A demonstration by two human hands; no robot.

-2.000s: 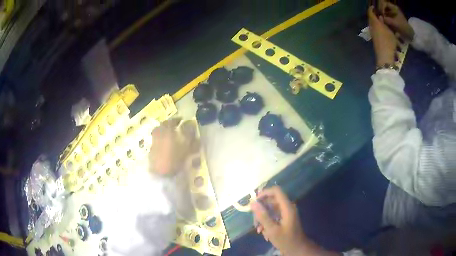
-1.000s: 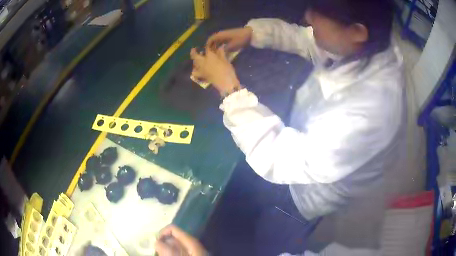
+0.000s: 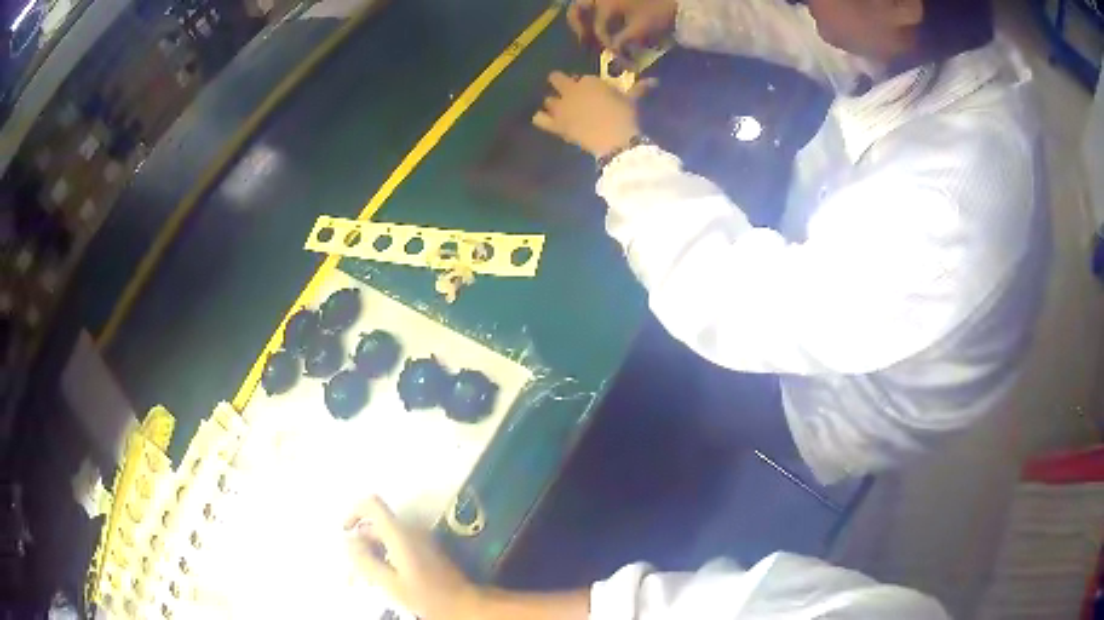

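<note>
My right hand [image 3: 400, 560] reaches in from the lower right over the glaring mat [image 3: 412, 466]. Its fingers are bent; glare hides whether they hold anything. My left hand is not in view. Several round black housings [image 3: 346, 394] lie grouped on the far part of the mat, two of them side by side nearer its right edge. A pale adhesive ring or liner [image 3: 466, 514] lies at the mat's near right edge, right of my hand. Stacked yellow sticker strips [image 3: 176, 515] with rows of circles lie at the left, partly washed out.
A yellow waste strip [image 3: 400, 246] with holes lies beyond the mat on the green table [image 3: 569, 285], with crumpled pale scraps [image 3: 452, 281] against it. Yellow tape [image 3: 424, 143] runs along the table. A neighbouring worker in a white smock [image 3: 775, 291] handles another strip [image 3: 624, 70] at top right.
The view has swung right, then slightly back. My left hand, blurred over the strips two seconds ago, is out of view. My right hand has moved left, away from the pale ring.
</note>
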